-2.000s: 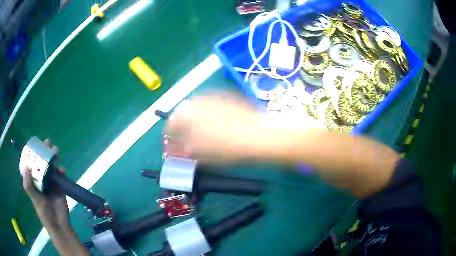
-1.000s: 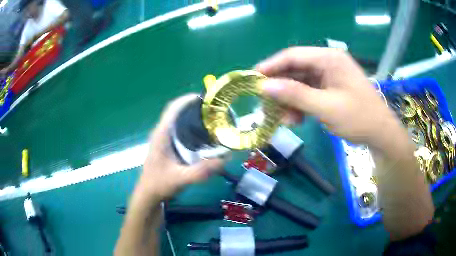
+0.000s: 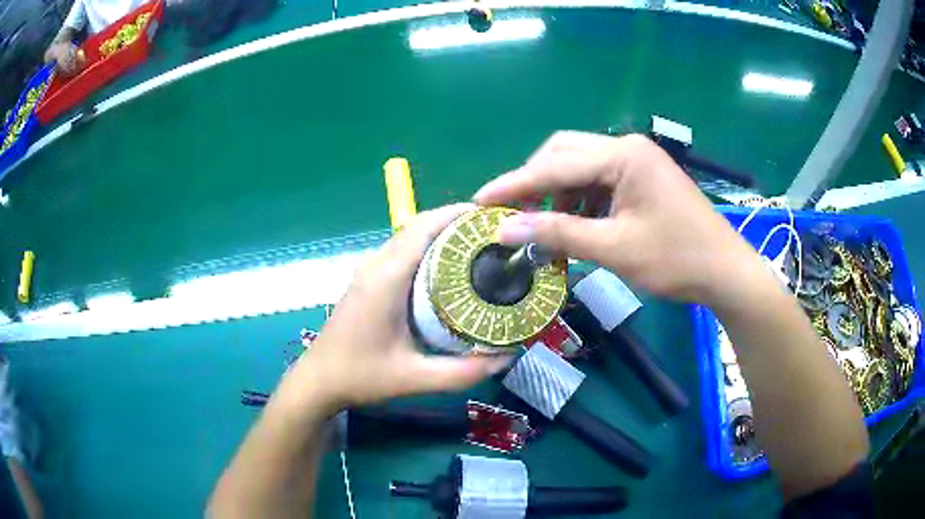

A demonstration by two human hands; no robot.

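My left hand (image 3: 380,314) is wrapped around a speaker drum (image 3: 436,319) with a pale outer wall, in the middle of the view. A gold trim ring (image 3: 461,294) lies flat over the drum's open end, with the dark inside showing through its centre. My right hand (image 3: 629,208) has its thumb on the ring's upper edge, near a short stub at the ring's opening; its other fingers are curled behind, and whether they grip anything is hidden. The rest of the held unit is hidden.
Several microphone bodies (image 3: 487,489) with pale drums and black handles lie below my hands, with red circuit boards (image 3: 497,428). A blue parts bin (image 3: 715,405) of rings stands at right. Yellow tubes (image 3: 400,193) lie beyond. A person's hand (image 3: 66,56) is by a red bin (image 3: 101,76).
The gold ring has gone from being held tilted in front of the drum to lying over its open end. My right thumb has moved onto the ring's upper edge.
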